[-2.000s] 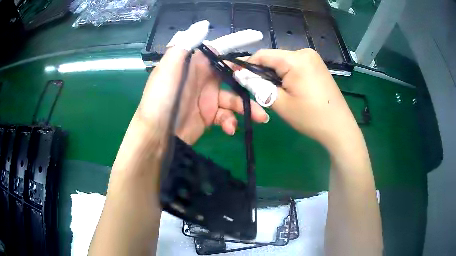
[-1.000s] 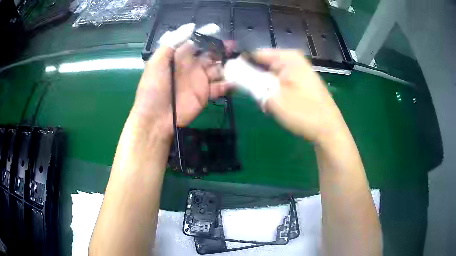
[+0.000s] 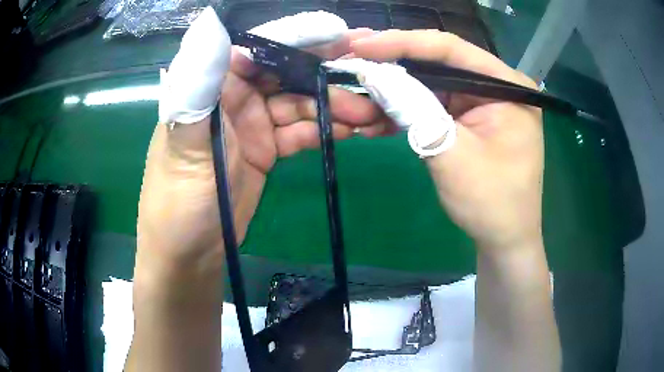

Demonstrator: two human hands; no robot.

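A black phone middle frame (image 3: 330, 182) hangs from my hands, its narrow plate at the top and its wide plate near the bottom edge of the view. My left hand (image 3: 211, 138), with white finger cots on thumb and finger, holds the narrow end at its left side. My right hand (image 3: 466, 131), with a white cot on its thumb, holds black tweezers (image 3: 502, 89). Their pointed end is close to the top right corner of the frame; their rear end points right. The exact contact at the tips is hidden by the cot.
More frames (image 3: 416, 336) lie on a white sheet (image 3: 451, 320) near me. A filled black tray (image 3: 51, 247) is at the left edge. An empty black tray (image 3: 429, 22) lies ahead, partly behind my hands. Clear crinkled plastic (image 3: 156, 16) is at the upper left. A white post (image 3: 553, 43) stands at the right.
The frame and both hands have come closer to the camera. The frame's wide plate has moved down over the white sheet. The tweezers now show clearly, lying across my right hand.
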